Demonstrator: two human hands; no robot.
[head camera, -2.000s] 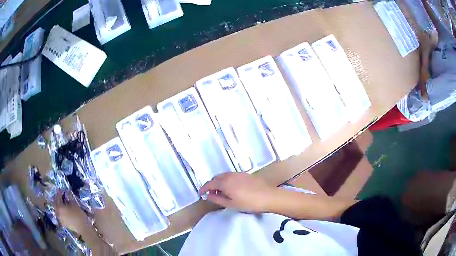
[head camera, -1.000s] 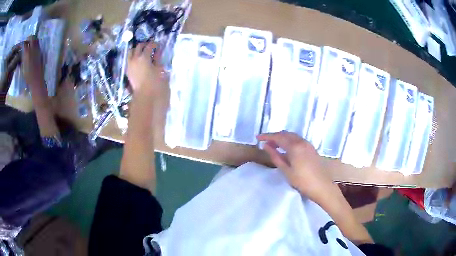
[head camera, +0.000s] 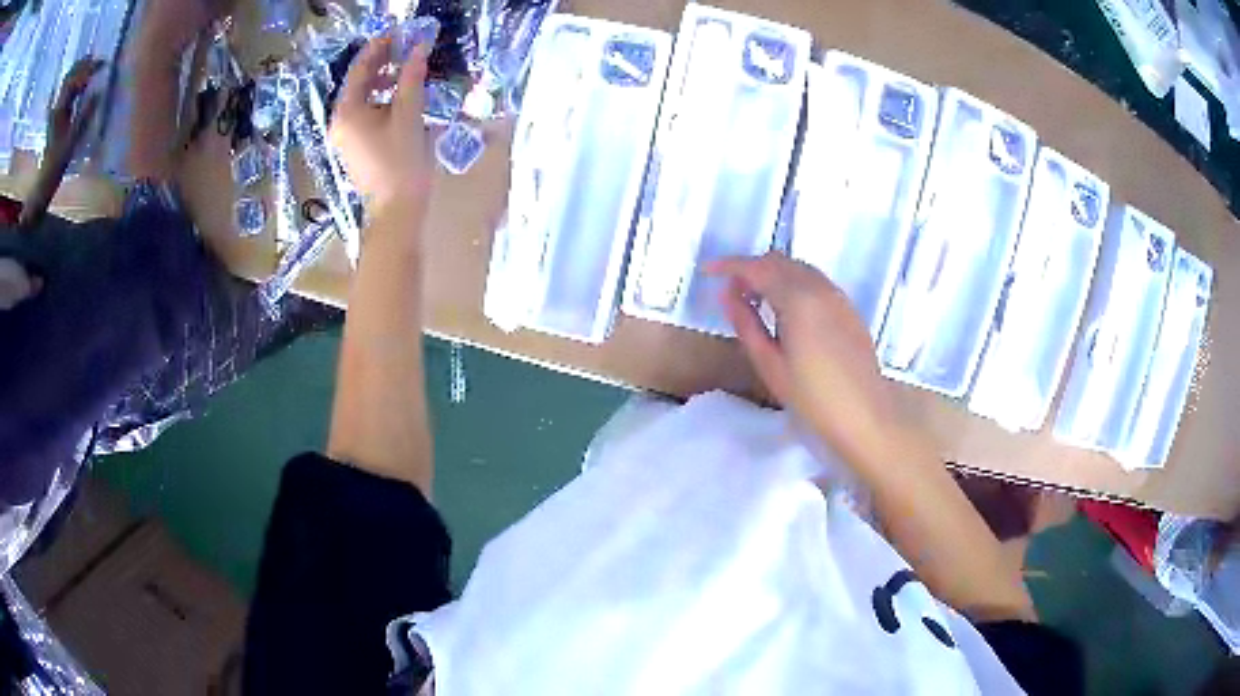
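Note:
Several white translucent trays (head camera: 571, 204) stand in a row on the brown bench, each with a small dark bagged part (head camera: 628, 61) in its far-end pocket. My left hand (head camera: 384, 129) is over the parts pile (head camera: 293, 150) left of the row, with a small clear-bagged part (head camera: 415, 37) at its fingertips. The pile holds black cables, shiny sleeves and small bags. My right hand (head camera: 802, 320) is over the near ends of the second and third trays from the left, its fingers apart with nothing seen in them.
Another person's hand and arm (head camera: 150, 95) are at the upper left, beside more stacked trays (head camera: 48, 89). The dark green belt (head camera: 1054, 41) with white items runs at the upper right. A cardboard carton (head camera: 157, 592) is at the lower left. A red item (head camera: 1126, 528) is at the lower right.
The view has swung left since the oldest frame. My left hand has gone from reaching into the pile to having a small bagged part at its fingertips. My right hand stays by the trays' near ends.

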